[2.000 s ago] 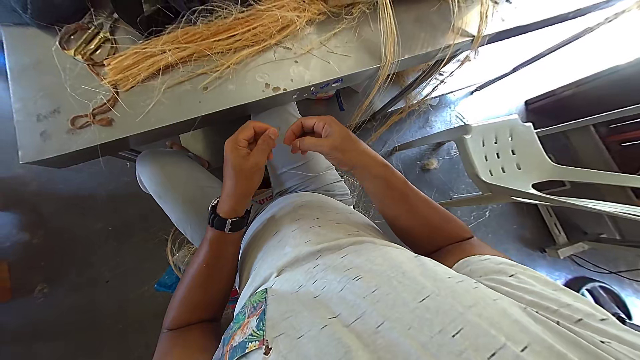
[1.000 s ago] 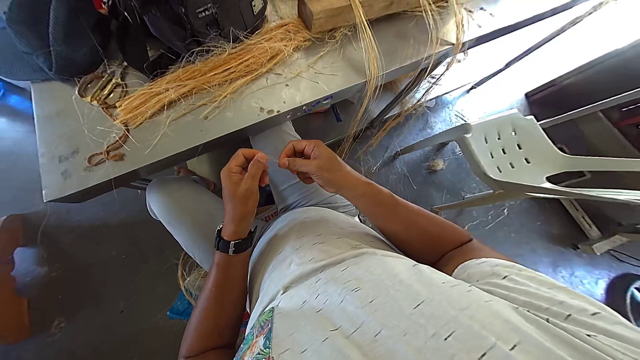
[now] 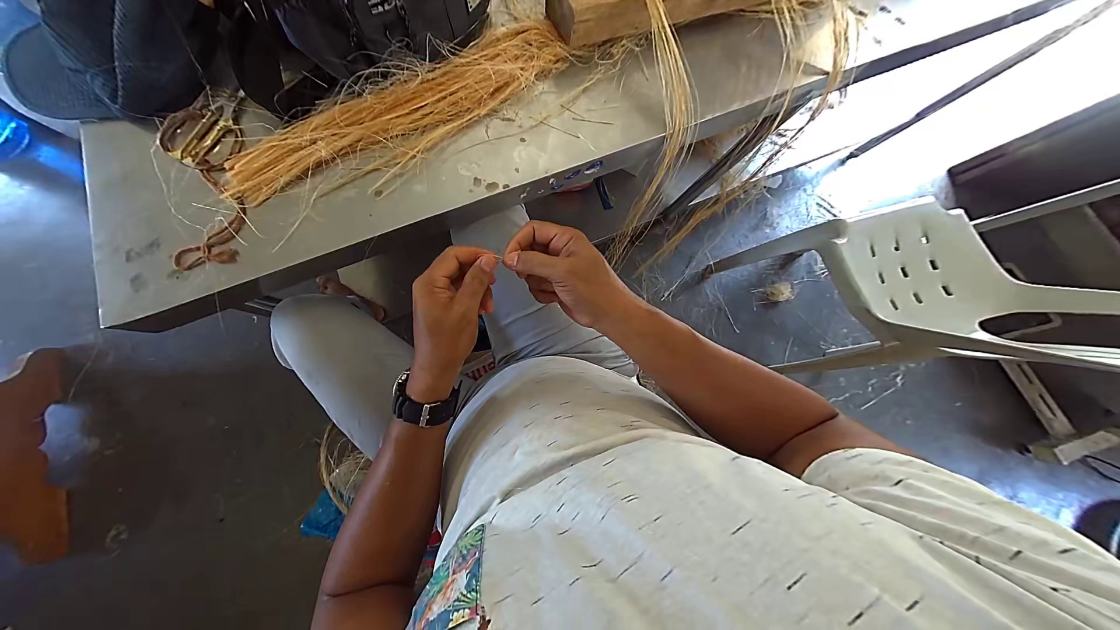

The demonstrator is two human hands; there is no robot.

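My left hand [image 3: 451, 302] and my right hand [image 3: 564, 273] meet above my lap, just off the table's front edge. Thumb and forefinger of each are pinched together, the tips almost touching, on what looks like a thin pale fiber strand [image 3: 500, 258]; most of it is too fine to make out. A thick bundle of straw-coloured plant fibers [image 3: 394, 109] lies on the grey table [image 3: 490, 171] beyond my hands. Longer loose fibers [image 3: 672, 96] hang over the table edge to the right of it.
A wooden block [image 3: 612, 19], a dark bag [image 3: 376, 35] and a brass-coloured metal item with a brown cord [image 3: 206, 136] rest on the table. A white plastic chair [image 3: 914, 271] stands at the right. Blue plastic [image 3: 324, 516] lies on the floor by my left arm.
My hands have come closer together, from apart two seconds ago to fingertips nearly touching. The view has shifted, showing more of the bag and wooden block.
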